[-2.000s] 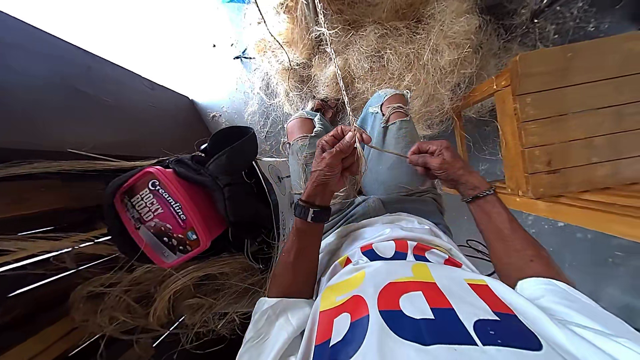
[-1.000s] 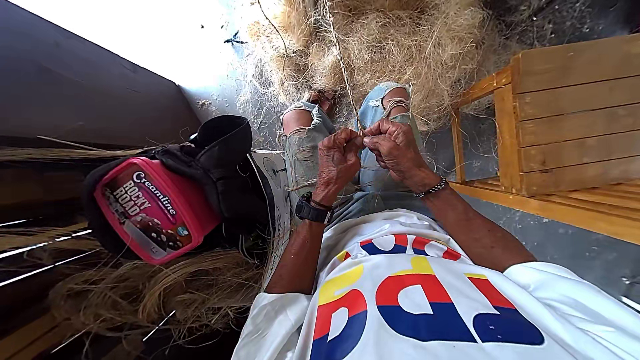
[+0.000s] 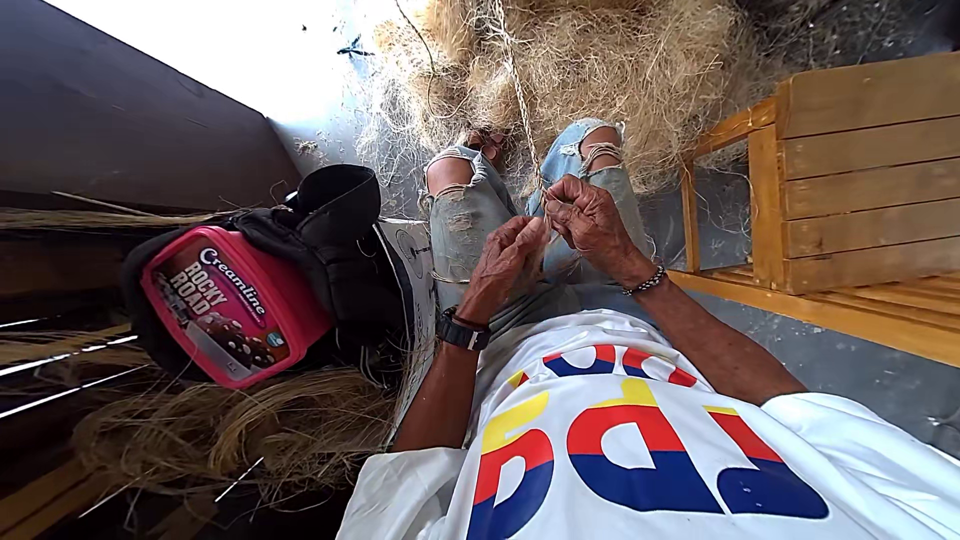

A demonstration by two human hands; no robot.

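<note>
A braided rope of pale plant fibre (image 3: 517, 82) runs down from the top of the view to my fingers between my knees. My left hand (image 3: 506, 259), with a black watch on its wrist, pinches fibre strands at the rope's lower end. My right hand (image 3: 589, 221), wearing a beaded bracelet, grips the rope end just beside it, the two hands nearly touching. The fingers partly hide the strands. Loose fibre (image 3: 600, 67) lies heaped on the floor beyond my feet.
On the left, a pink plastic ice cream tub (image 3: 232, 307) sits in a black bag (image 3: 337, 247). Long fibre bundles (image 3: 300, 427) lie below it. A slatted wooden bench (image 3: 862, 172) stands on the right. A grey wall panel (image 3: 135, 112) rises at the upper left.
Two seconds ago my right hand was out to the right with a strand stretched between the hands. It came in beside my left hand, which moved slightly lower since one second ago.
</note>
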